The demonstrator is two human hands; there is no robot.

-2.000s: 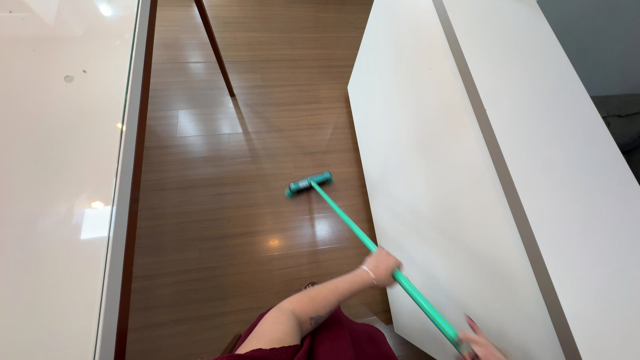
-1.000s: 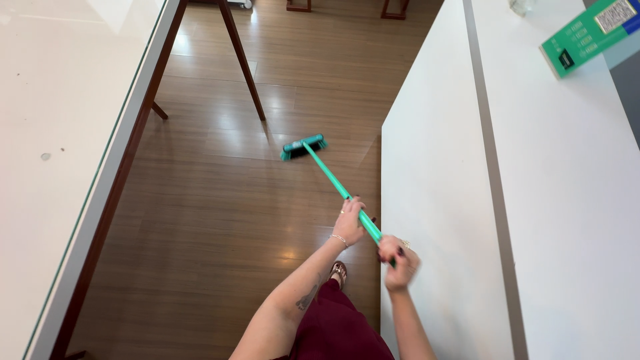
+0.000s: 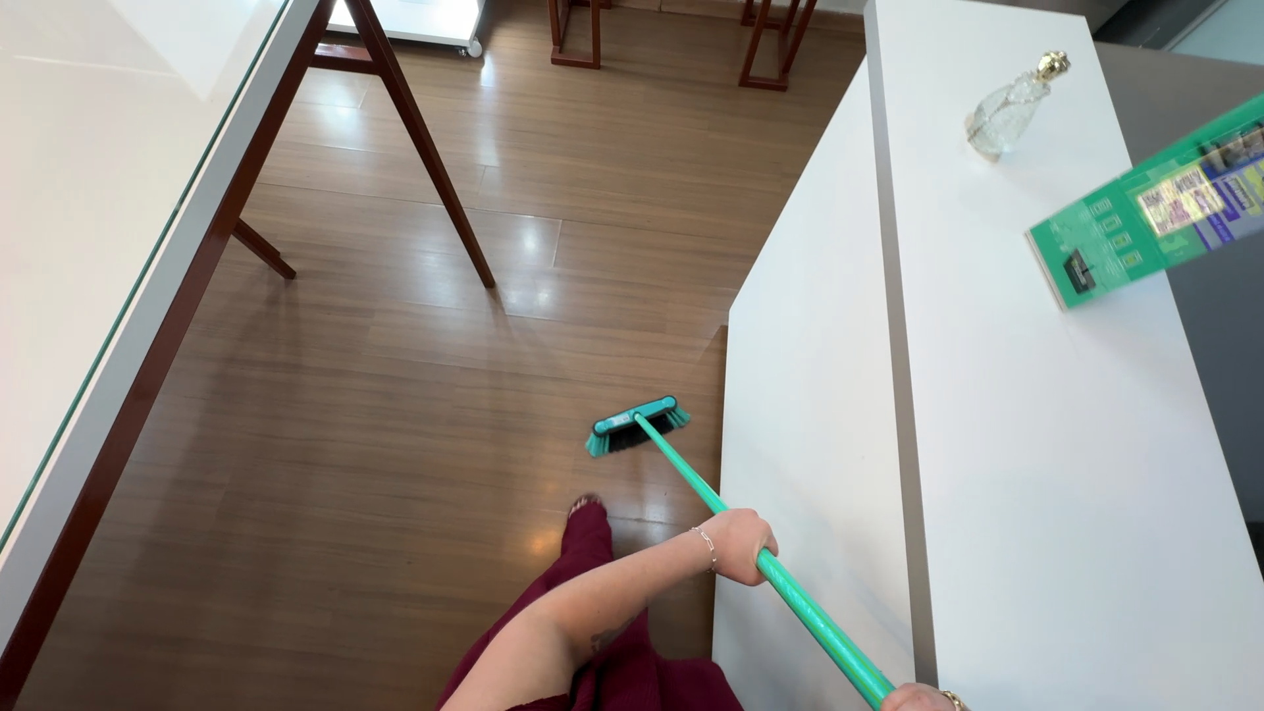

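My left hand (image 3: 743, 546), with a thin bracelet at the wrist, grips the green handle of a push broom (image 3: 681, 464) partway along its length. At the bottom edge of the view, my right hand (image 3: 920, 697) is closed around the handle's upper end; most of that hand is cut off. The teal broom head (image 3: 637, 423) with dark and teal bristles is low over or on the brown wood-look floor (image 3: 395, 415), close to the white counter's base. Whether the bristles touch the floor cannot be told.
The white counter (image 3: 1037, 415) on the right bears a glass bottle with a gold cap (image 3: 1007, 114) and a green printed box (image 3: 1136, 227). A glass-topped table (image 3: 109, 148) with red-brown legs (image 3: 425, 148) stands left. Farther off are red-brown metal frames (image 3: 576, 35) and a white wheeled unit (image 3: 425, 22).
The broom head has come back nearer to my feet and the counter's base. My right hand has moved to the lower right, while my left hand stays on the handle.
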